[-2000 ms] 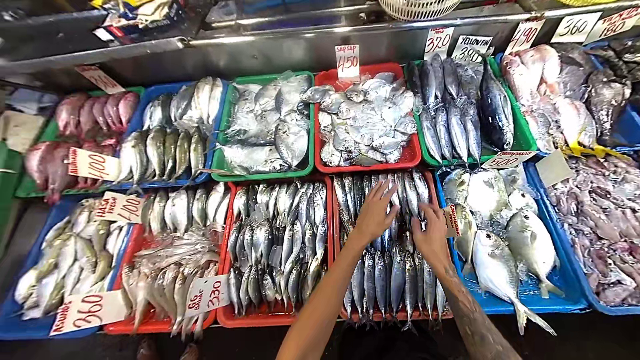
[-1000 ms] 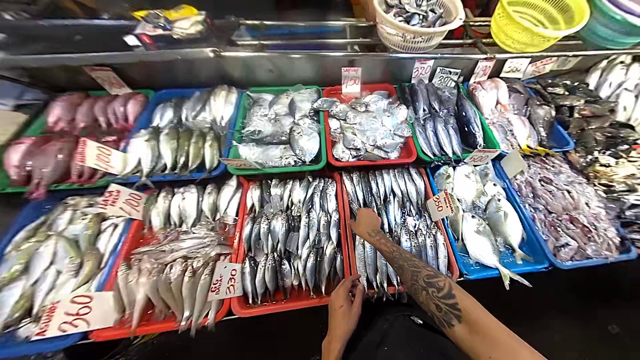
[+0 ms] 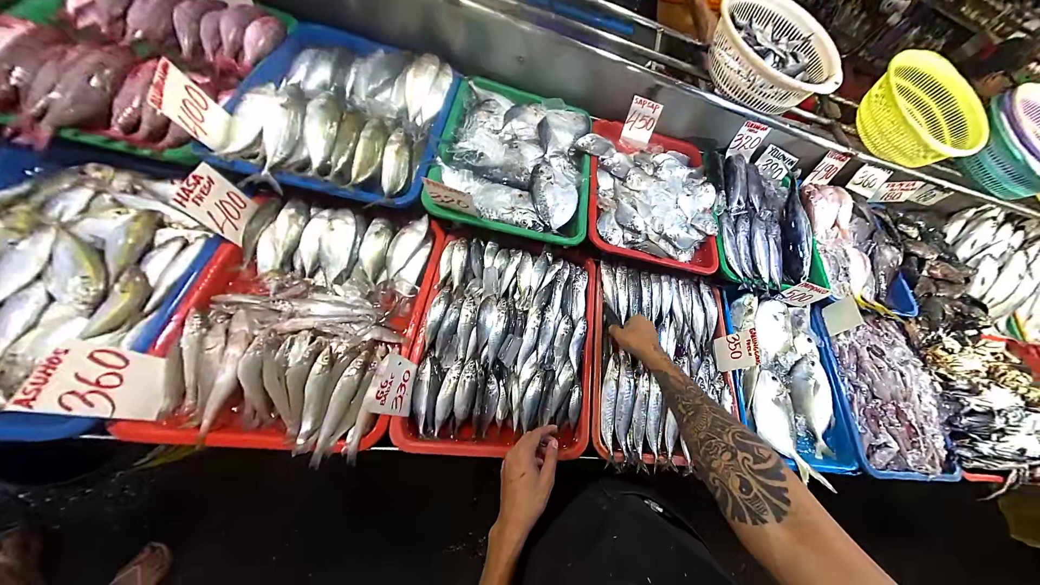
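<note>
My right hand [image 3: 638, 337], on the tattooed arm, reaches over the red plastic tray [image 3: 597, 443] of slim silver fish [image 3: 626, 406]. Its fingers are curled at the tray's left side, against a dark, narrow thing [image 3: 611, 315] that may be a fish; the grip is not clear. My left hand [image 3: 530, 471] rests by the front rim of the neighbouring red tray [image 3: 487, 445], its fingers loosely bent and holding nothing visible. Rows of small silver fish [image 3: 532, 341] fill that tray.
Blue, green and red trays of fish stand on both sides and behind, with handwritten price cards [image 3: 101, 379]. A metal ledge [image 3: 569, 61] runs behind them. A white basket [image 3: 772, 57] of small fish and a yellow basket [image 3: 922, 110] stand at the back right. A foot [image 3: 145, 565] shows at lower left.
Two seconds ago both hands were over the slim fish in the red tray. My left hand has since drawn back to the trays' front edge. The view has swung and tilted.
</note>
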